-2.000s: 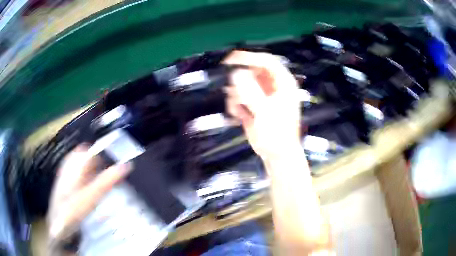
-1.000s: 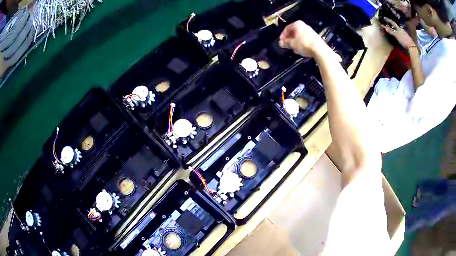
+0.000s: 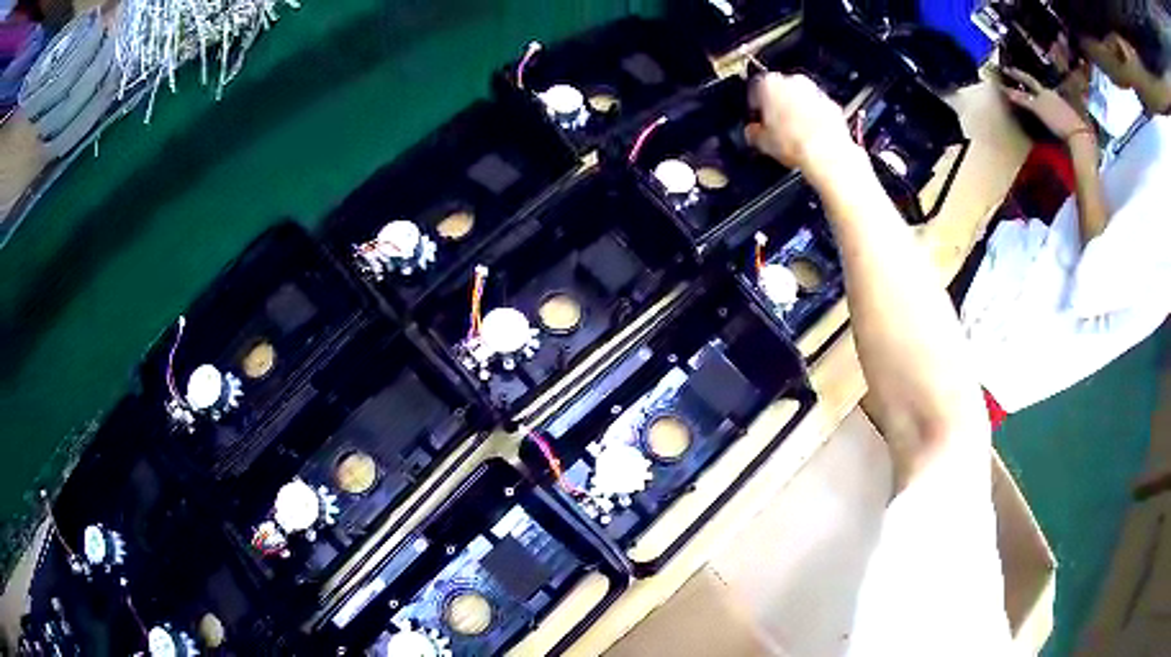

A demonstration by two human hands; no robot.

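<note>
Several black housings (image 3: 604,263) stand in rows on the pale bench. Each near one shows a white toothed disc (image 3: 620,470) with thin leads and a round tan hole in the floor. Dark square pads (image 3: 720,386) show on floors of the nearer housings. My right hand (image 3: 799,122) is bare, over a housing in the far rows at the upper right, fingers bent down towards its inside. Its fingertips are partly hidden, so I cannot tell whether they hold anything. My left hand is out of view.
A green belt (image 3: 295,154) runs behind the housings, with white cable bundles (image 3: 193,32) at the upper left. An open cardboard box (image 3: 783,565) is below the bench edge. A person in white (image 3: 1079,302) works at the right, beside a blue item (image 3: 950,23).
Since the oldest frame, my left hand and the white sheet with a black pad have left view. Since the middle frame, my right hand has lowered slightly to the housing; the view has shifted a little.
</note>
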